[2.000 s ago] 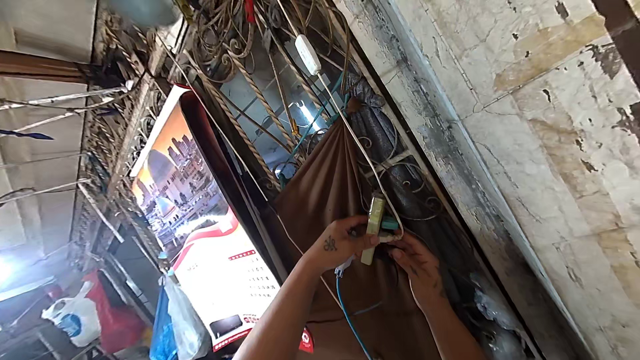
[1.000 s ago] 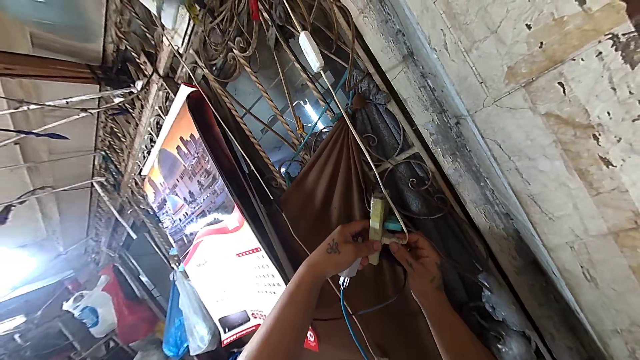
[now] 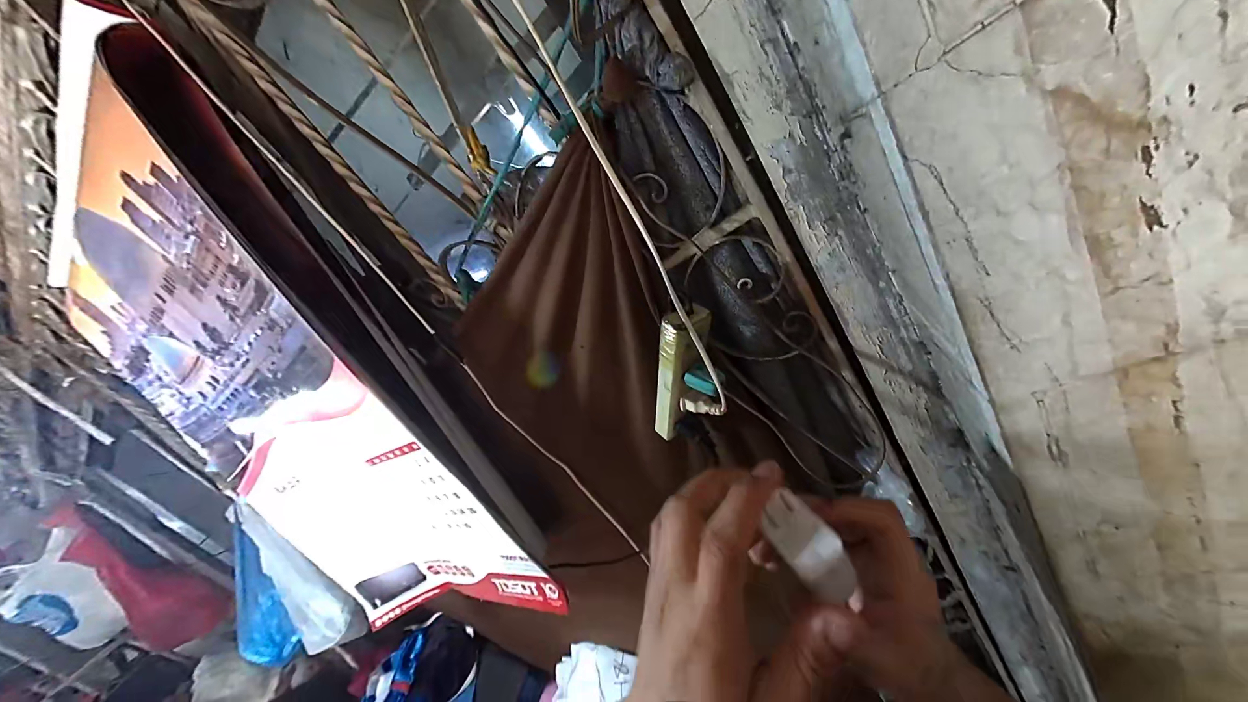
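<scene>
Both hands are raised close together at the lower right of the middle. My right hand (image 3: 882, 575) holds a small white plastic piece (image 3: 809, 548), which looks like a charger or plug. My left hand (image 3: 697, 585) is beside it, its fingers curled near the piece; whether it grips anything is hidden. Above the hands hangs a pale yellow-green power strip (image 3: 671, 375) with a teal plug (image 3: 699, 380) and a white plug (image 3: 704, 404) in it. A white cable (image 3: 624, 195) runs down to the strip from above.
A brown cloth (image 3: 575, 322) hangs behind, tied to a metal grille (image 3: 770, 263). At the left hangs a large printed calendar (image 3: 322, 487), with plastic bags (image 3: 292, 585) below. A cracked marble-like wall (image 3: 1092, 292) stands at the right.
Both hands were at the power strip in the earlier frames; they are now below it and apart from it. The white piece now shows plainly between them. The view has moved nearer.
</scene>
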